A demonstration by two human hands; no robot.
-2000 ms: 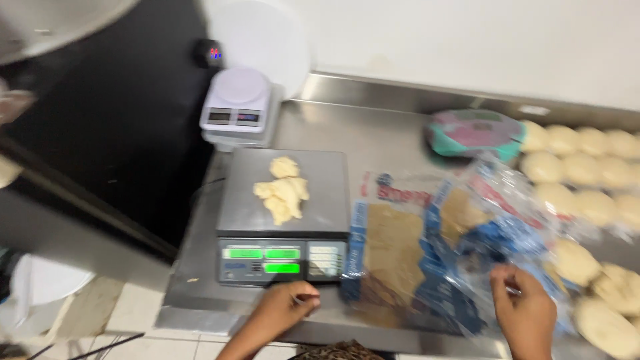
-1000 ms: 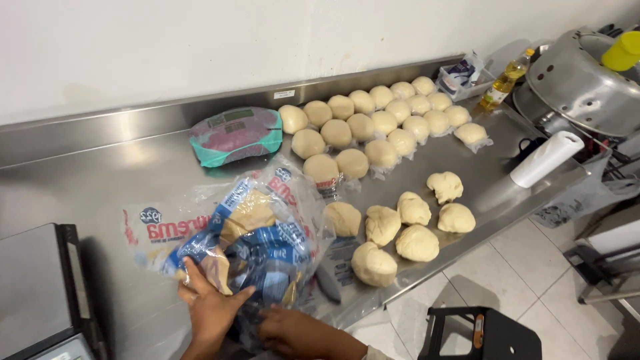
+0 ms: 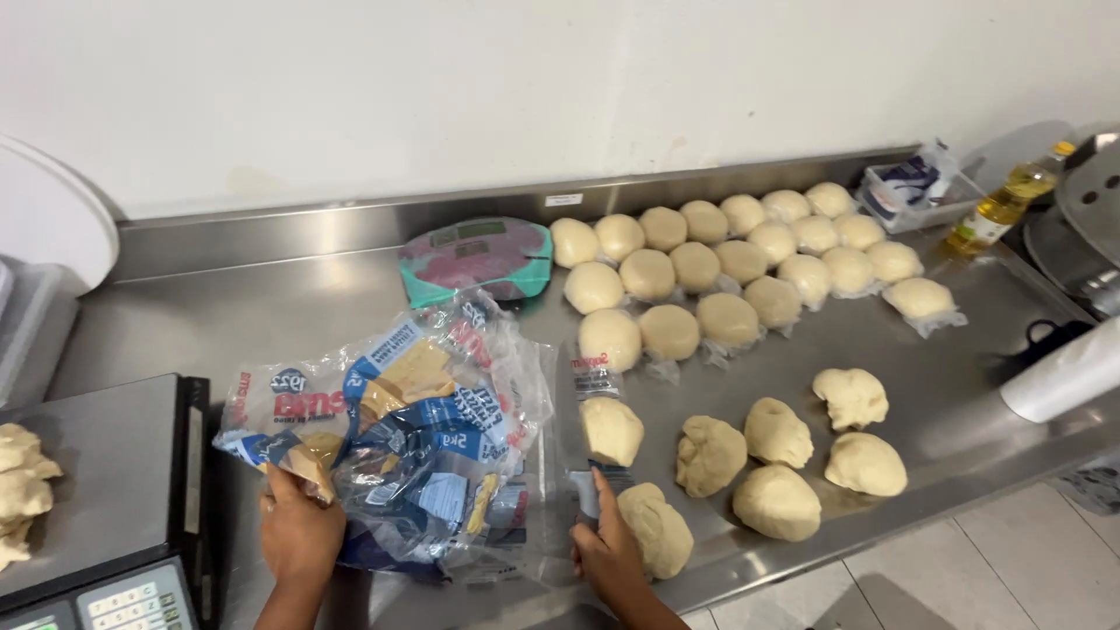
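Note:
My left hand [image 3: 302, 534] pinches the lower left corner of a crumpled, printed clear plastic bag [image 3: 420, 437] lying on the steel counter. At the bag's right edge, my right hand [image 3: 608, 547] is closed around the grey handle of a broad-bladed knife [image 3: 573, 420], whose blade points toward the wall. Unwrapped dough lumps, one of them [image 3: 661, 529] beside my right hand and another [image 3: 611, 431] close to the blade, lie to the right. Farther back, several rows of smooth dough balls [image 3: 669, 332] sit in clear wrapping. A small piece of dough [image 3: 481, 503] rests on the bag.
A digital scale [image 3: 105, 490] bearing dough stands at the left. Near the wall are a teal and purple scale [image 3: 477, 262], a plastic container [image 3: 919, 197] and an oil bottle [image 3: 1006, 206]. A metal pot [image 3: 1081, 227] and a white roll [image 3: 1067, 372] are at the right.
My right hand, near the bag's lower edge one second ago, is now farther right on the knife. My left hand still grips the bag. The view swung right after the earliest frame.

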